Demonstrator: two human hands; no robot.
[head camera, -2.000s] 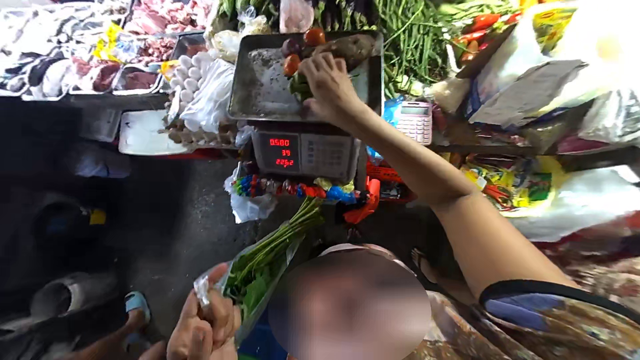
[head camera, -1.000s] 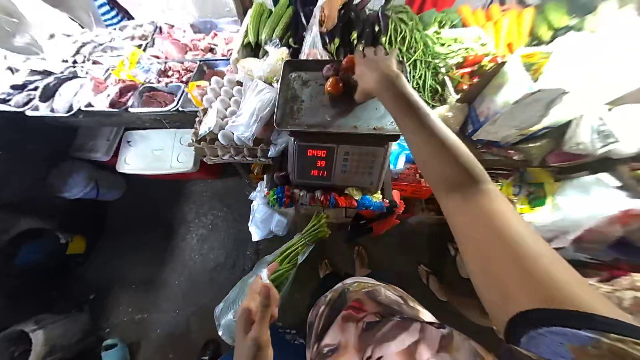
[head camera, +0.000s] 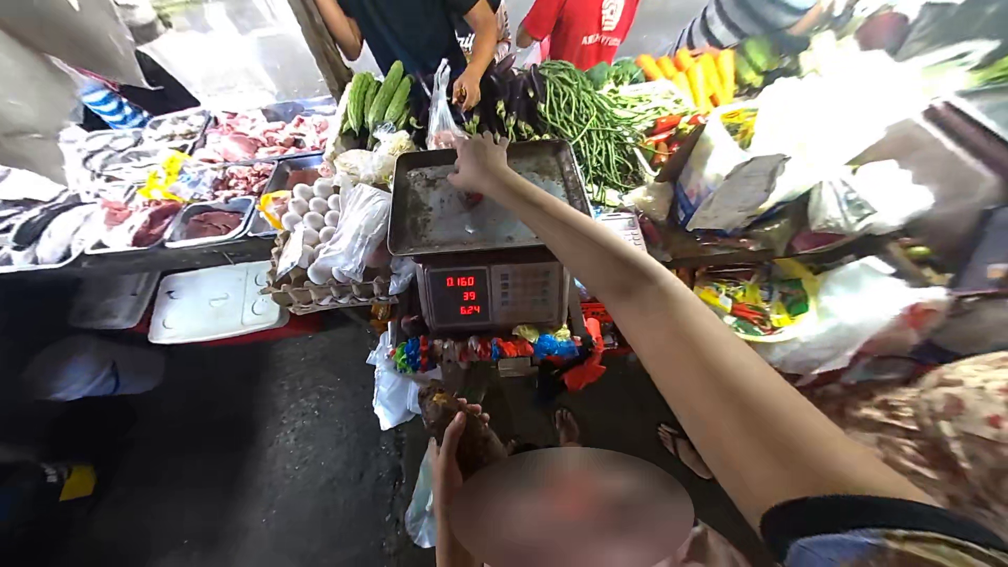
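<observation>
My right hand (head camera: 482, 164) is over the far left part of the scale's metal tray (head camera: 543, 177). Its fingers overlap the base of a clear plastic bag (head camera: 442, 110) with something pinkish inside; whether they hold anything is unclear. A small red item (head camera: 473, 198), perhaps a tomato, shows under the wrist. Below the tray, the digital scale (head camera: 494, 295) has lit red figures. Low in the view, my left hand (head camera: 450, 453) grips a large brown root vegetable (head camera: 461, 429). A pale plastic bag (head camera: 421, 504) hangs beside that hand.
White eggs (head camera: 315, 209) in cartons stand left of the scale, beyond them trays of meat (head camera: 213, 224) and fish. Bitter gourds (head camera: 382, 98), eggplants (head camera: 524, 90) and long beans (head camera: 579, 118) lie behind. Plastic bags (head camera: 732, 181) crowd the right. People stand across the stall.
My left hand held leafy greens in a clear bag two seconds ago; now it holds the brown root, which lay on the tray then. Tomatoes seen on the tray earlier no longer show as a group.
</observation>
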